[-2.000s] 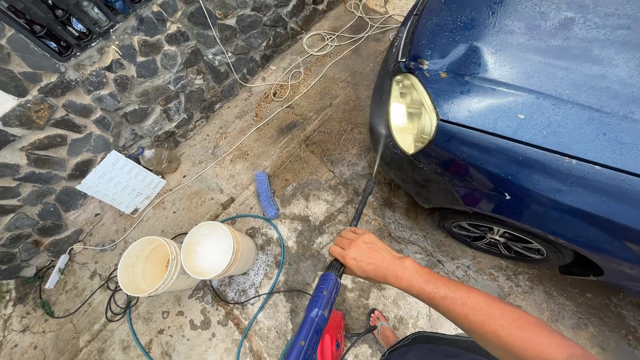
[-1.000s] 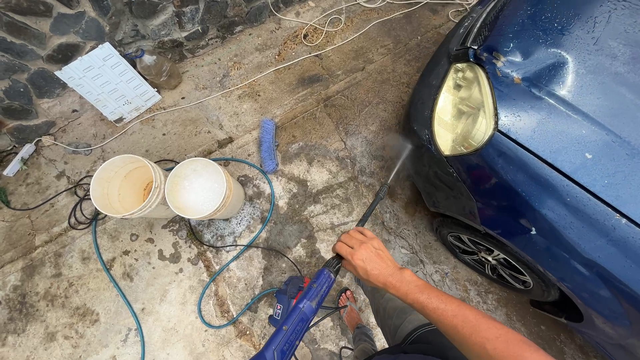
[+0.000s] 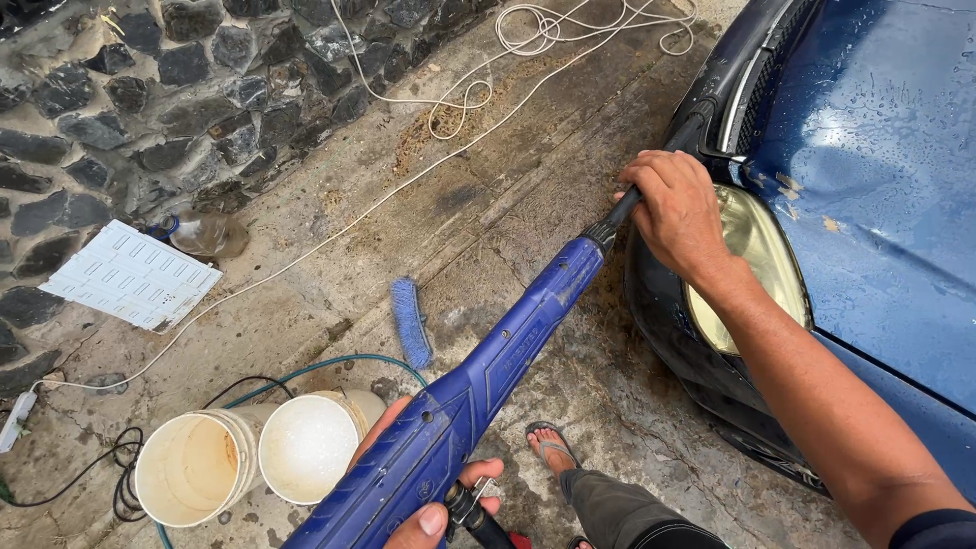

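My right hand [image 3: 675, 213] is closed around the black lance [image 3: 627, 204] of a blue pressure washer gun [image 3: 457, 404], in front of the car's yellowed headlight [image 3: 751, 267]. At the bottom, my left hand [image 3: 435, 484] grips the rear of the gun from beneath, partly hidden by its body, beside a black hose fitting [image 3: 465, 507]. The lance's far end lies over the dark front bumper [image 3: 679, 351], near the grille [image 3: 762, 84]; no spray shows there. Water drops dot the dented blue hood [image 3: 892, 175], whose paint is chipped near the headlight.
Two white buckets [image 3: 179, 469] [image 3: 309, 450], one with foam, stand at lower left by a teal hose [image 3: 343, 357]. A blue brush head [image 3: 412, 324], white cord [image 3: 366, 213], white panel [image 3: 133, 274] and plastic bottle [image 3: 210, 232] lie before a stone wall [image 3: 175, 114]. My sandaled foot [image 3: 550, 446] is below.
The lance has moved from low by the fender and bumper to the front near the grille. The spray seen earlier no longer shows. My left hand has come into view.
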